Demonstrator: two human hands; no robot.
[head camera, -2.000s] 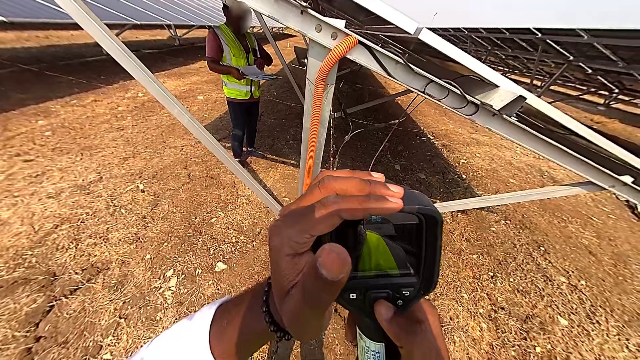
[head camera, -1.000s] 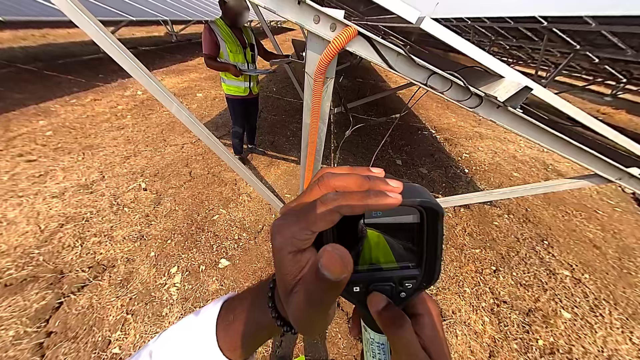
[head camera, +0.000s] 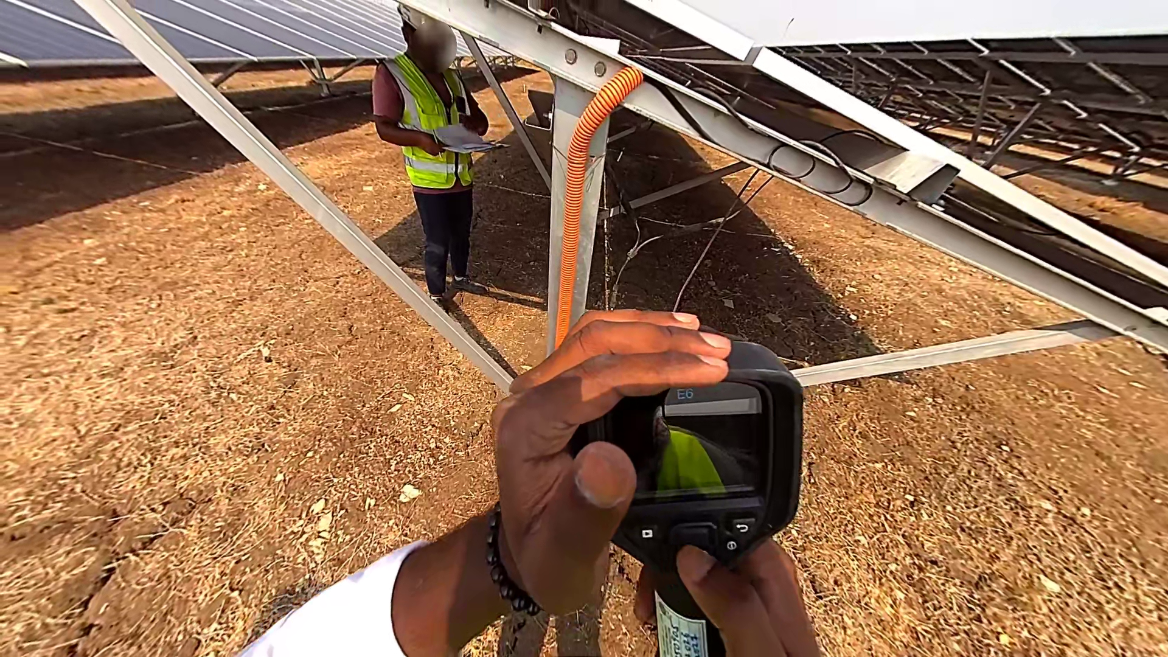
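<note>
A black handheld device with a screen and buttons (head camera: 783, 456), which looks like a thermal imaging camera, is upright in front of me. My right hand (head camera: 744, 602) grips its handle from below, the thumb at the buttons under the screen. A label with writing shows on the handle. My left hand (head camera: 584, 438) is cupped at the device's left and upper edge, fingers laid over the top and thumb raised beside the screen; whether it grips or only touches, I cannot tell. The screen reflects something yellow-green. A dark bead bracelet (head camera: 500, 566) is on my left wrist.
Behind the device stands a steel post (head camera: 589, 201) with an orange corrugated conduit (head camera: 575, 182). Diagonal braces (head camera: 301, 187) slope down either side. Black cables (head camera: 794, 162) hang along the sloping beam (head camera: 912, 214). A person in a hi-vis vest (head camera: 424, 114) holds papers (head camera: 464, 139). Solar panels (head camera: 228, 29) stand beyond.
My right thumb has shifted slightly on the buttons, up to the pad and back down. Both hands stay at the device. The person behind has lowered the papers a little, then raised them.
</note>
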